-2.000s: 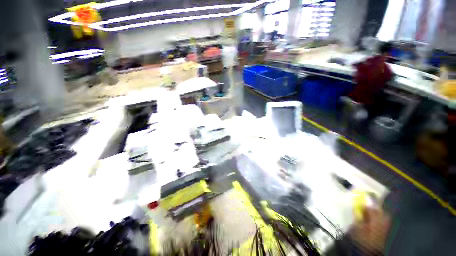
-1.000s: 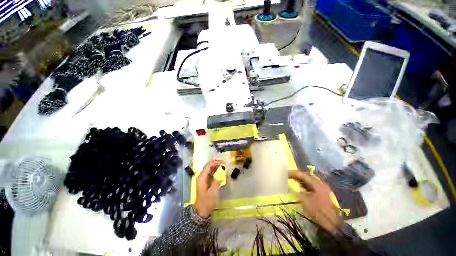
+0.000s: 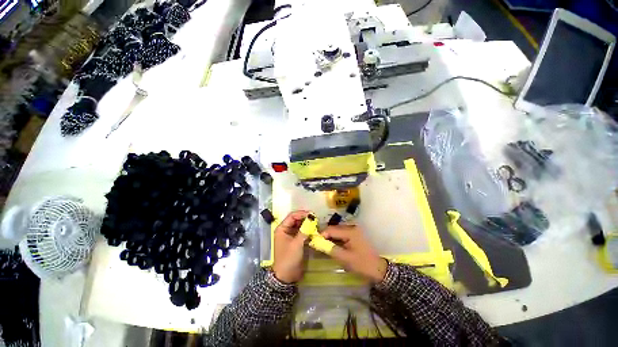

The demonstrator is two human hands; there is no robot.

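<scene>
My left hand (image 3: pixel 293 245) and my right hand (image 3: pixel 355 249) meet over the front of the machine bed plate (image 3: pixel 393 213). Both are on a yellow tape piece (image 3: pixel 320 240) that wraps a left fingertip and runs to my right fingers. A small dark spot shows at the wrapped fingertip. A few loose black loops (image 3: pixel 335 219) lie just beyond my hands, near the orange-yellow clamp piece (image 3: pixel 342 198) under the white machine head (image 3: pixel 324 95).
A large heap of black loops (image 3: pixel 177 218) lies left of the bed, with a white fan (image 3: pixel 62 230) beyond it. A crumpled tape strip (image 3: pixel 477 249) and a clear plastic bag (image 3: pixel 467 176) lie right. A tablet (image 3: pixel 568 62) stands at the rear right.
The view has tilted down and moved closer to the machine. My right hand has moved left from the bed's right side to meet my left hand, and the yellow tape now spans between them.
</scene>
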